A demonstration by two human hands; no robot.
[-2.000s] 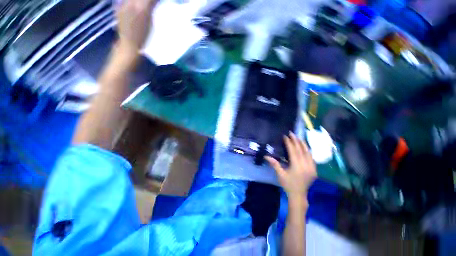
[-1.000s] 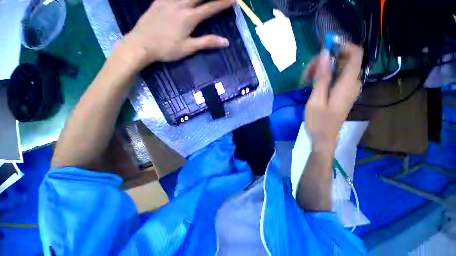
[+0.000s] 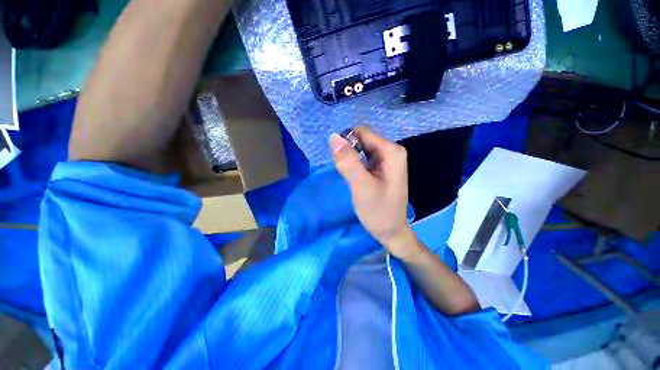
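A black ribbed rear housing [image 3: 362, 47] lies inside up on bubble wrap [image 3: 311, 130], its far part cut off by the top edge. White metal patches [image 3: 395, 40] and paired brass rings [image 3: 353, 89] show near its close edge. A black strip [image 3: 425, 61] crosses the patches and hangs over that edge. My right hand [image 3: 380, 181] is closed around a small dark lighter [image 3: 354, 147], just in front of the housing's left corner and not touching it. My left forearm reaches up past the top edge; my left hand is out of the picture.
A black round tub [image 3: 36, 22] is at the upper left of the green bench. Open cardboard boxes [image 3: 257, 144] are below the bench edge. A white sheet [image 3: 499, 181] with a green clip [image 3: 514, 230] and white cable is at lower right. A white cloth or paper [image 3: 577, 13] lies at upper right.
The view has shifted down and closer. My right hand has moved from right of the housing to its near left corner, holding the small object. My left hand has left the picture.
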